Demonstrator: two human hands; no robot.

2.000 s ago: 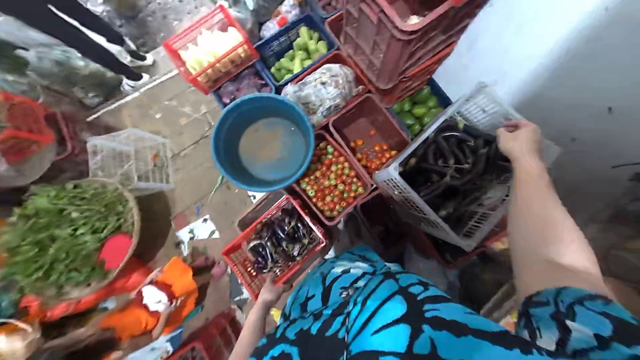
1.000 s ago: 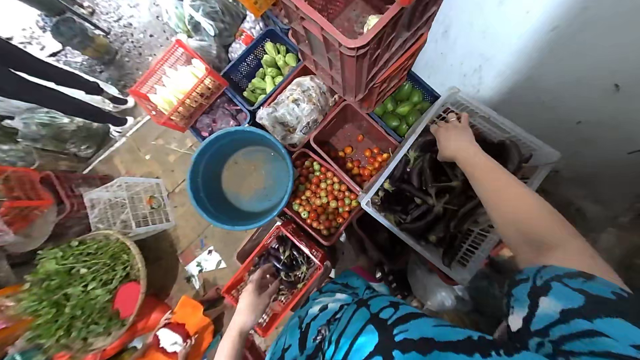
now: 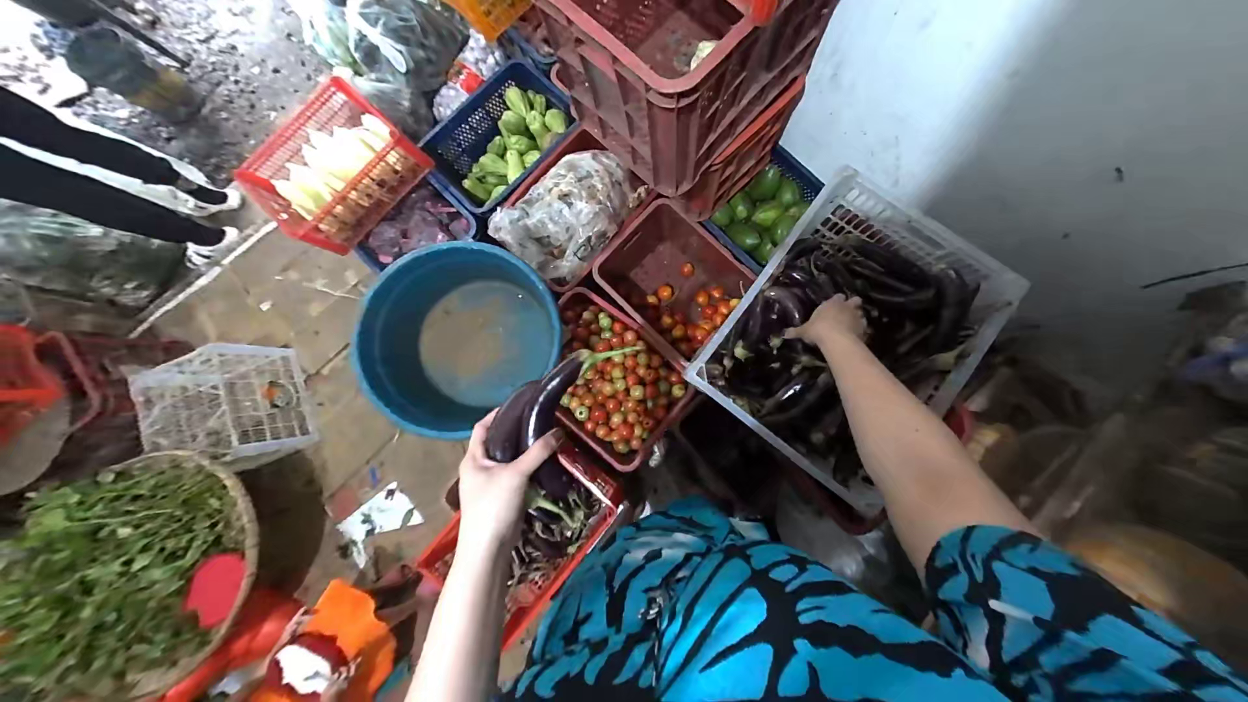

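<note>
My left hand (image 3: 502, 468) grips dark purple eggplants (image 3: 531, 409), at least two, above a small red plastic basket (image 3: 531, 619); the basket holds more eggplants and their green stems. Over in the white plastic crate (image 3: 985, 263), my right hand (image 3: 834, 322) rests with fingers spread on a heap of long dark eggplants (image 3: 887, 283). Its fingertips are partly lost among them, so I cannot tell whether it grips one. Between the two containers, a red crate of small tomatoes (image 3: 624, 395) lies just beyond my left hand.
A blue plastic tub (image 3: 390, 390) stands left of the tomatoes. Stacked red crates (image 3: 673, 117) rise ahead, beside green vegetables (image 3: 517, 146) in a blue basket. A round basket of leafy greens (image 3: 127, 575) lies at lower left. A person's legs (image 3: 107, 185) show at upper left.
My left hand, earlier at the small red basket, is now raised above it with eggplants in its grip. My right hand has moved from the white crate's far edge onto the eggplants inside.
</note>
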